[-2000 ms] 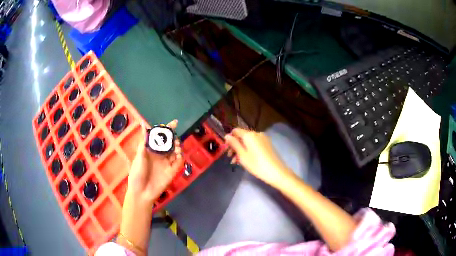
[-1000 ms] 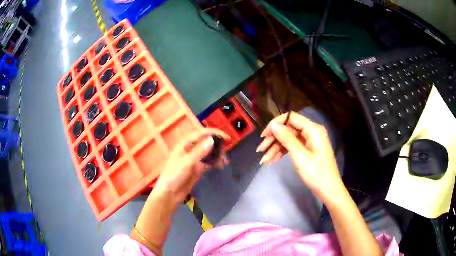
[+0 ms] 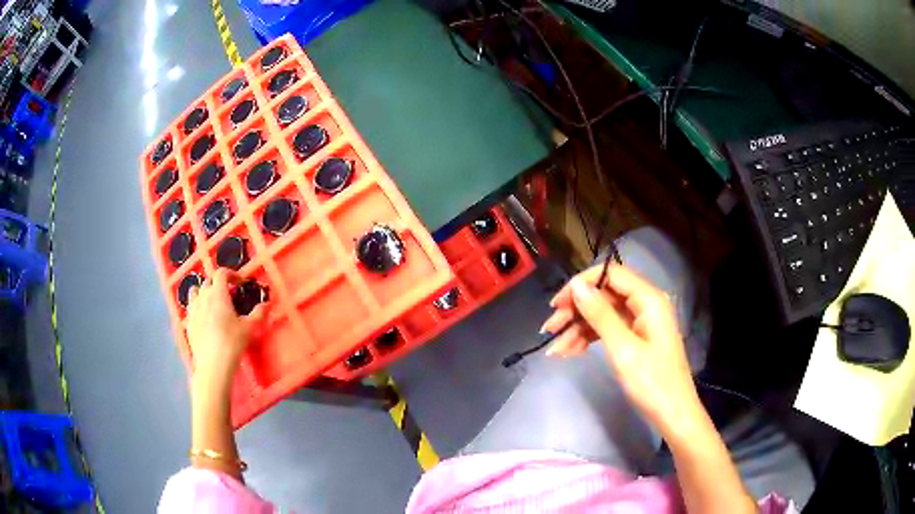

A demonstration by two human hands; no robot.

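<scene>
An orange-red tray (image 3: pixel 326 306) with square pockets lies at left, most pockets holding round black smartwatch bodies. One smartwatch body (image 3: pixel 380 249) sits face up in a pocket near the tray's right corner. My left hand (image 3: pixel 216 326) reaches over the tray's lower left, thumb and fingers around another smartwatch body (image 3: pixel 249 296) at its pocket. My right hand (image 3: pixel 634 346) is right of the tray above the lap, fingers closed on a thin black cable (image 3: pixel 542 348) whose plug end hangs free toward the tray.
A second orange-red tray (image 3: pixel 472 259) with watches lies lower, partly under the first. A green surface (image 3: pixel 431 110) is behind. At right are a black keyboard (image 3: pixel 803 216) and a mouse (image 3: pixel 873 331) on pale yellow paper (image 3: pixel 848 397). Blue crates (image 3: pixel 45 457) stand on the floor at left.
The watch held in my left hand now lies in a formerly empty pocket. My left hand has moved left to another watch. The cable's plug end now shows below my right hand.
</scene>
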